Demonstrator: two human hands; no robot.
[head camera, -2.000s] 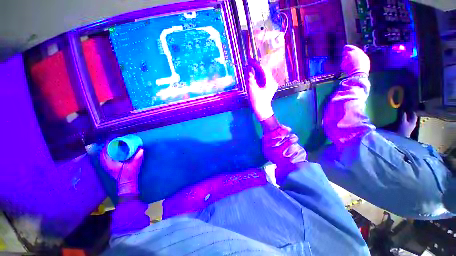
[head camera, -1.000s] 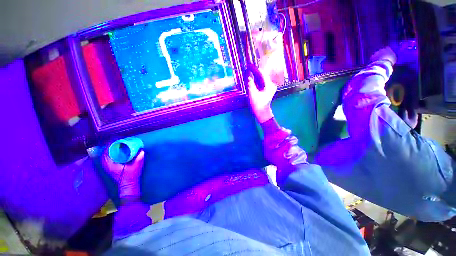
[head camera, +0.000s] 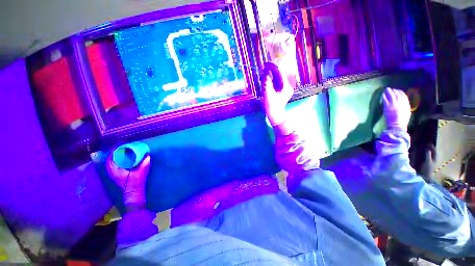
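Observation:
A bright blue circuit board (head camera: 151, 67) with a thick white looping line lies inside the carrier frame (head camera: 172, 120) in front of me. My left hand (head camera: 130, 179) holds a small teal cup (head camera: 130, 155) over the mat, below the frame's lower left side. The cup's dark open mouth shows. My right hand (head camera: 278, 98) is at the frame's right side, its fingers around a small dark object (head camera: 273, 76). The object's tip cannot be made out.
The mat (head camera: 203, 156) runs along the front edge. Conveyor rails (head camera: 315, 41) stand right of the frame. Another person's hand (head camera: 397, 108) is over the mat at right, near an orange ring (head camera: 414, 100). Red surfaces (head camera: 58, 88) lie left of the board.
The other person's hand has come from the far right of the line down onto the mat. The green boards at upper right are gone from view. My hands have barely moved.

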